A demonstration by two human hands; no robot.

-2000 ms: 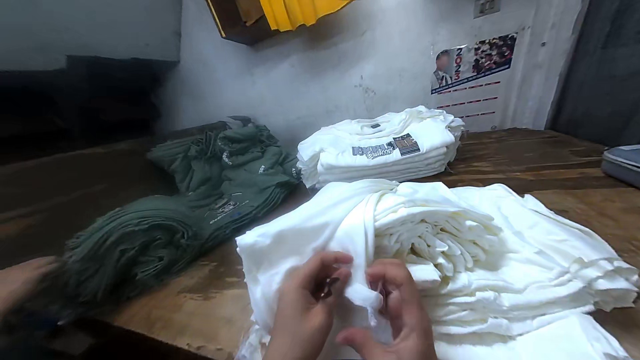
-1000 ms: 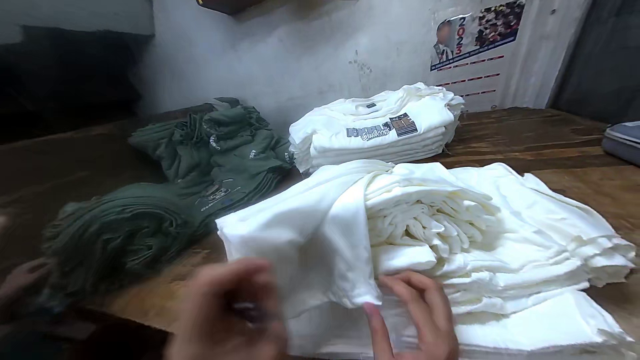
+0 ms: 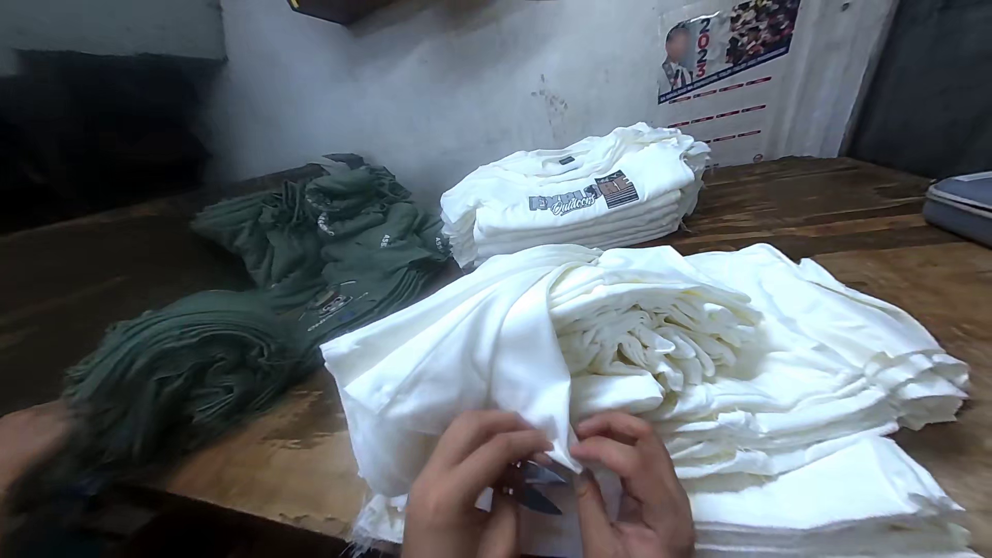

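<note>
White knit fabric pieces (image 3: 806,325) lie layered and partly rolled on the wooden table, and one white flap (image 3: 465,349) hangs over their left side. At the flap's lower corner, the fingertips of my right hand (image 3: 632,484) pinch the cloth. My left hand (image 3: 473,480) is beside it, also touching the edge, with a small metal cutting tool (image 3: 539,500) in its grasp; its handle is hidden by the fingers. Both hands are close together, fingertips nearly meeting.
Folded white printed shirts (image 3: 581,201) are stacked behind the fabric. Dark green garments (image 3: 186,364) lie to the left, with another person's hand (image 3: 35,442) at their edge. A grey case (image 3: 961,205) sits at the far right of the wooden table (image 3: 263,457).
A second ago my left hand was blurred and apart from the flap, to its lower left; now it is at the flap's corner beside my right hand.
</note>
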